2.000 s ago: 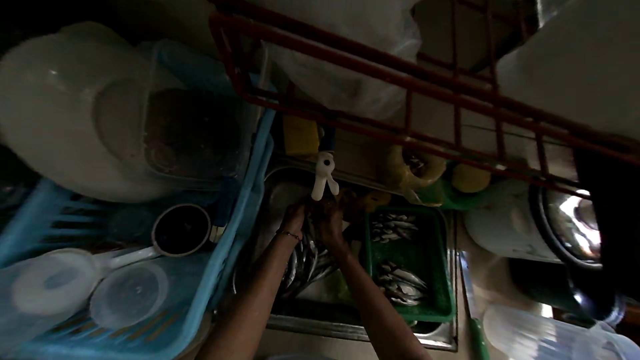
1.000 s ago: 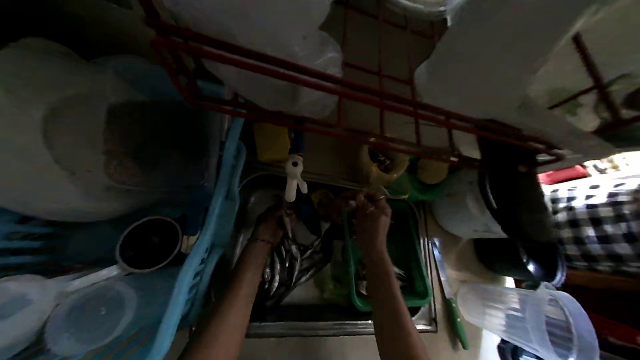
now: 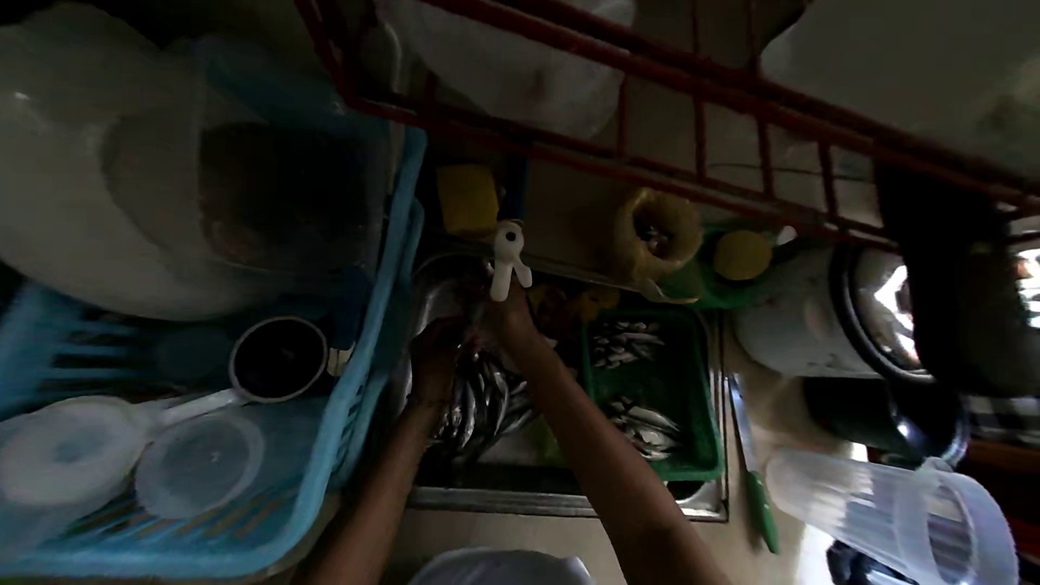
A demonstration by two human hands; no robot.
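Observation:
In the metal sink point(image 3: 536, 501) my left hand point(image 3: 439, 353) is at the upper end of a pile of small silvery fish point(image 3: 479, 402), its fingers dark and partly blurred. Close beside it, just below the white tap point(image 3: 509, 252), is my right hand point(image 3: 508, 321). Something small and reddish shows between the two hands; whether either hand grips it is not clear. To the right, a green plastic basket point(image 3: 711, 406) holds two groups of small fish, one at its top point(image 3: 626, 343) and one lower down point(image 3: 646, 426).
A blue plastic rack point(image 3: 325, 455) with lids, bowls and a strainer stands left. Overhead runs a red wire shelf point(image 3: 650, 69). Behind the sink are a yellow block point(image 3: 467, 199) and a plastic bag point(image 3: 658, 236). A green-handled knife point(image 3: 756, 487) and a clear plastic jug point(image 3: 886, 508) lie right.
My right hand has moved left from above the green basket to beside my left hand under the tap. The view has shifted.

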